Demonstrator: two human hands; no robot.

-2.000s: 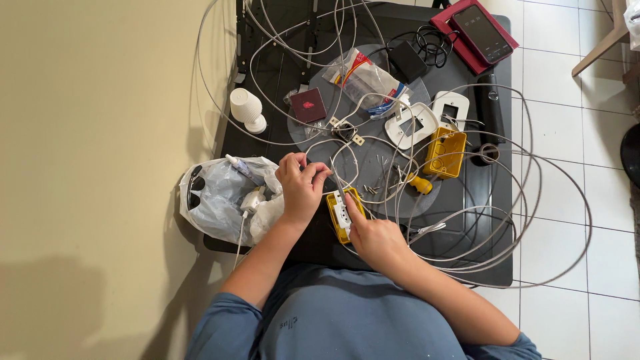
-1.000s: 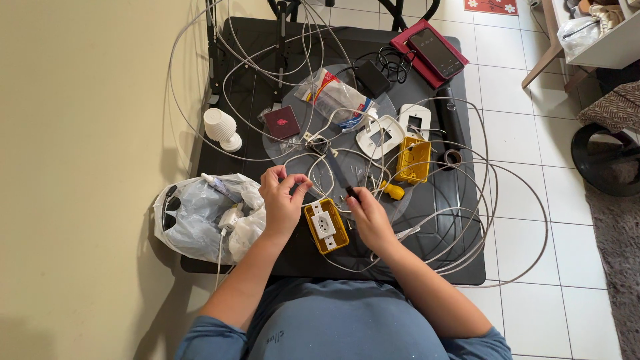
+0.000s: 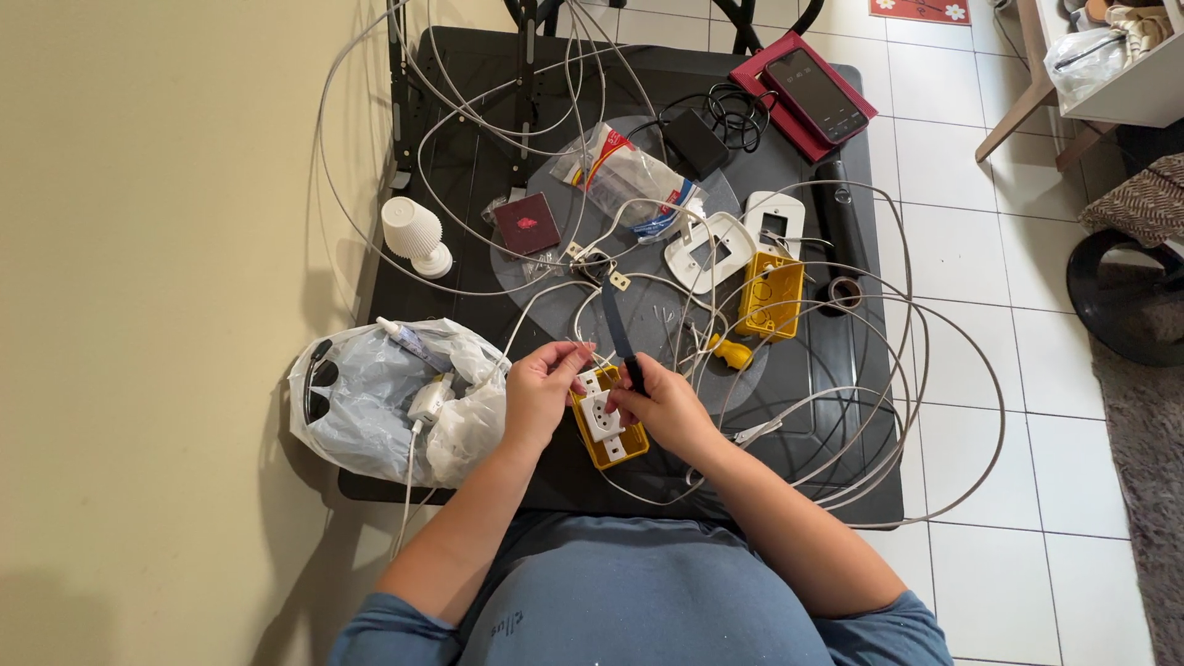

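My right hand [image 3: 661,402] is closed on the black handle of a knife [image 3: 617,319], its dark blade pointing away from me. My left hand [image 3: 546,388] is beside it, thumb and fingertips pinched near a thin white cable; whether they grip it I cannot tell. Just below and between both hands lies a yellow electrical box [image 3: 633,450] with a white power socket [image 3: 601,416] in it. Beyond the knife tip is a dark fitting with metal tabs [image 3: 620,279]. A second yellow box [image 3: 772,296] sits to the right, near white cover plates [image 3: 710,253] and a yellow-handled tool [image 3: 733,352].
A plastic bag [image 3: 370,435] with items stands at the left, below a small white lamp [image 3: 413,233]. Loops of grey cable [image 3: 999,407] cross the black table [image 3: 518,490] and overhang its right edge. A phone [image 3: 814,95] and a black adapter [image 3: 696,143] lie at the back right.
The knife in my right hand was over the yellow box two seconds ago; its blade then swung away from me. My right hand now partly covers the box. The view has shifted.
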